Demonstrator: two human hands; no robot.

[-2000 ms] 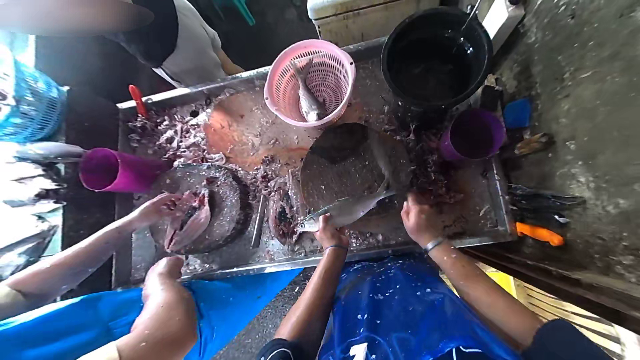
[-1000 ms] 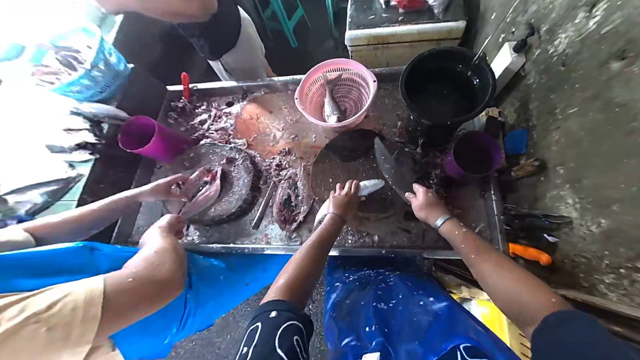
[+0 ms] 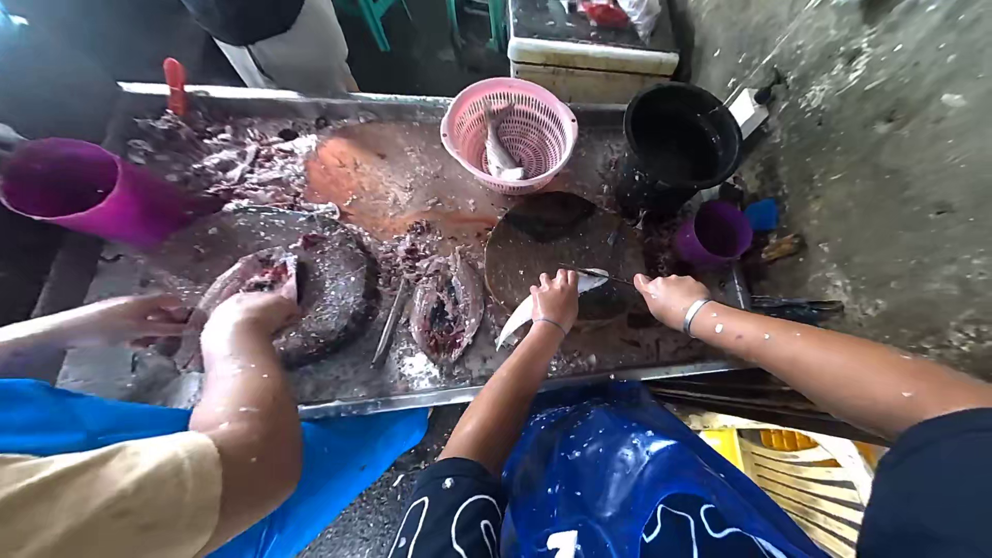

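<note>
My left hand (image 3: pixel 556 298) presses a silvery fish (image 3: pixel 518 319) down at the near edge of a round chopping block (image 3: pixel 542 246). The fish sticks out on both sides of that hand. In my right hand (image 3: pixel 670 298) is the handle of a knife (image 3: pixel 606 275), whose blade points left and lies against the fish's far end. Seen nearly edge-on, the blade shows as a thin dark line. A split, gutted fish (image 3: pixel 447 306) lies on the metal table left of the block, beside a long metal tool (image 3: pixel 390 323).
A co-worker's hands (image 3: pixel 249 314) hold an opened fish on another round block (image 3: pixel 333 287). Beyond my block stand a pink basket (image 3: pixel 457 132) with a fish inside and a black bucket (image 3: pixel 682 136). Purple containers (image 3: pixel 713 232) (image 3: pixel 132 203) flank the blocks. Fish scraps (image 3: pixel 248 159) cover the back left.
The knife blade, raised beyond the fish and broadside a second ago, is now down against it, nearly edge-on. The co-worker's nearer hand has moved onto the opened fish.
</note>
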